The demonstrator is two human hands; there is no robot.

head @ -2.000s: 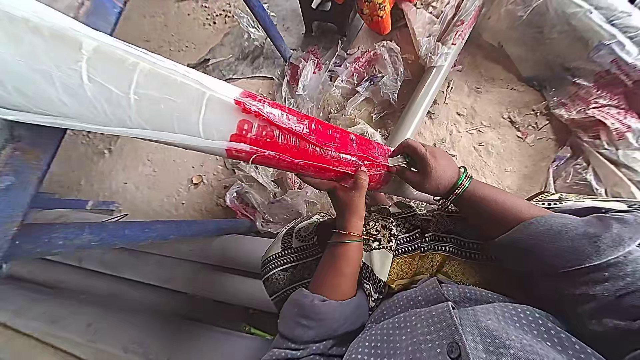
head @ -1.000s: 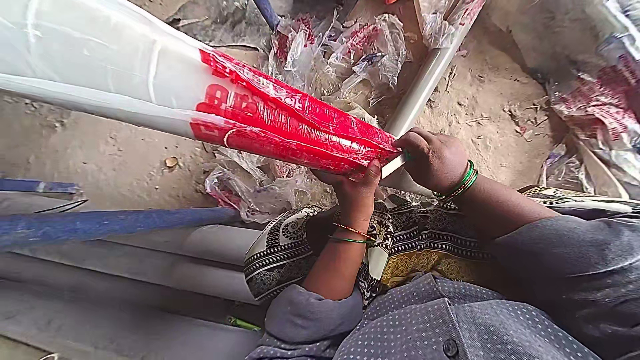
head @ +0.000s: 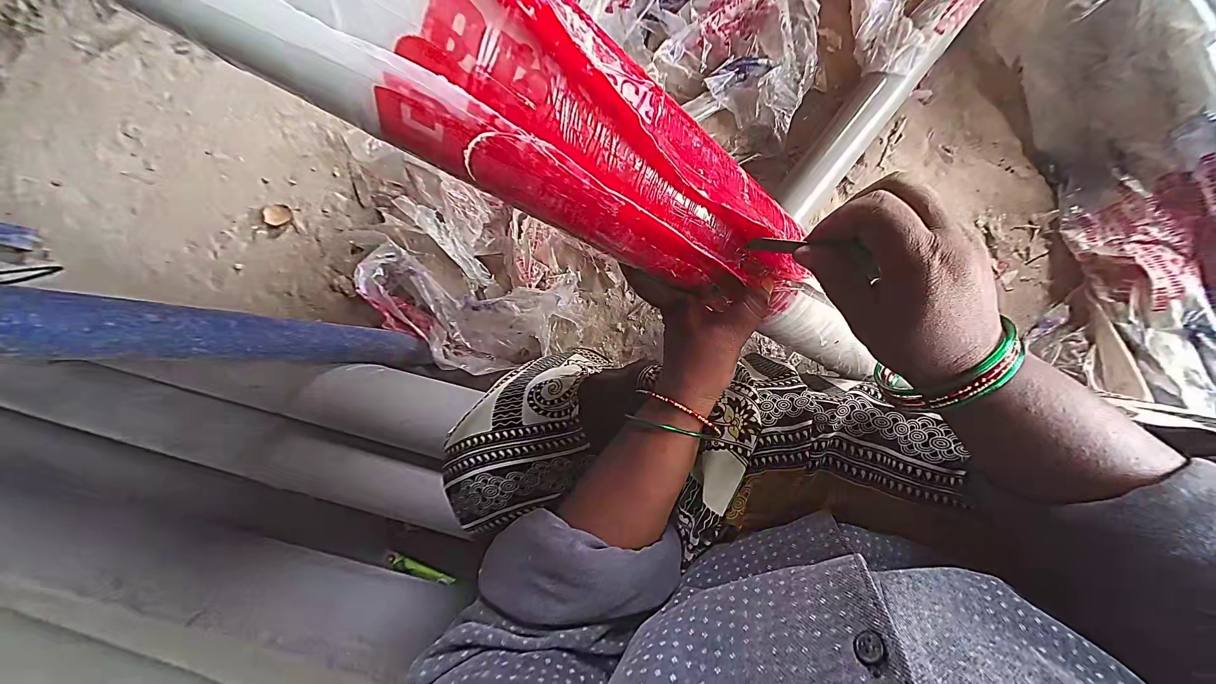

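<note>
A bundle of pale pipes in clear plastic film with a red printed band (head: 589, 161) slants from the upper left down to my hands. My left hand (head: 708, 309) is closed around the band's lower end, holding the gathered film from below. Between the thumb and fingers of my right hand (head: 902, 275) is a small thin dark blade (head: 774, 244), its tip at the red film just above my left hand. Below the band a whitish pipe end (head: 822, 332) comes out between my hands, over my lap. Part of my left fingers is hidden under the film.
Crumpled plastic film (head: 475, 275) lies on the dirt floor beyond my knees, with more at the right (head: 1159, 256). A grey pipe (head: 845, 142) slants away behind my right hand. At left are a blue bar (head: 190, 323) and several large grey pipes (head: 228, 418).
The wrapped bundle and both hands have come nearer to the view. My right hand has moved a little off the bundle's end, and the dark blade now shows at the film.
</note>
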